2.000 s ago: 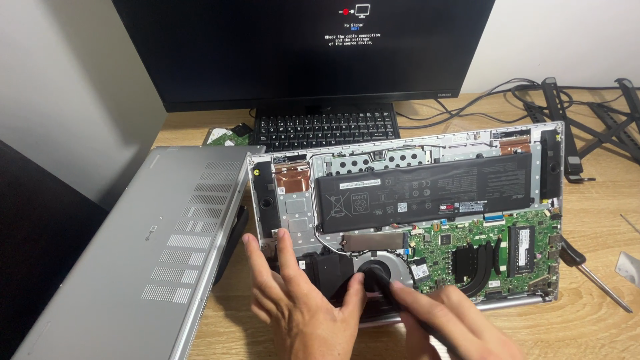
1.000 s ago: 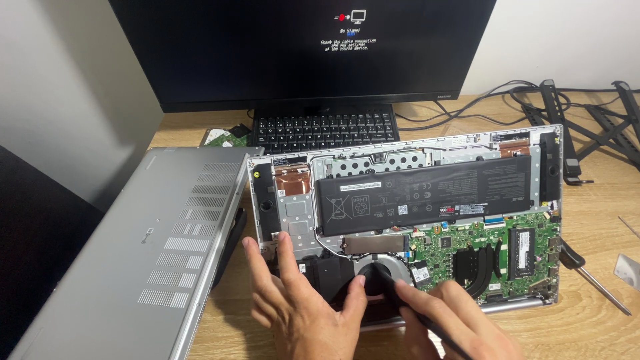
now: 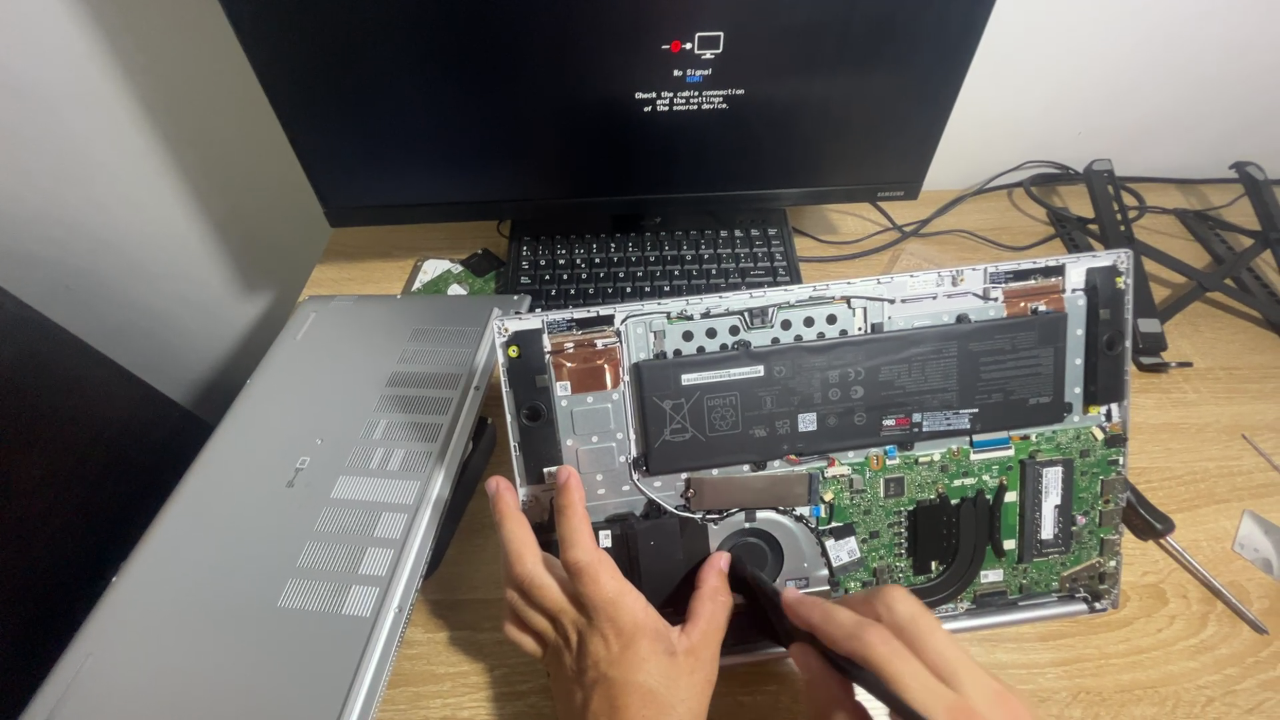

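An opened laptop chassis lies tilted on the desk, its inside facing me. It shows a black battery pack, a green motherboard with black heat pipes, and a round cooling fan. My left hand rests with spread fingers on the chassis's lower left part, its thumb near the fan. My right hand grips a black-handled tool, its end at the fan's lower left edge; the tip is hidden. A memory module sits at the board's right.
A silver laptop bottom cover with vent slots lies at the left. A monitor and black keyboard stand behind. A green circuit board lies beside the keyboard. At the right are a screwdriver, cables and a black folding stand.
The tool in my right hand has shifted slightly about the fan. My left hand stays spread on the chassis.
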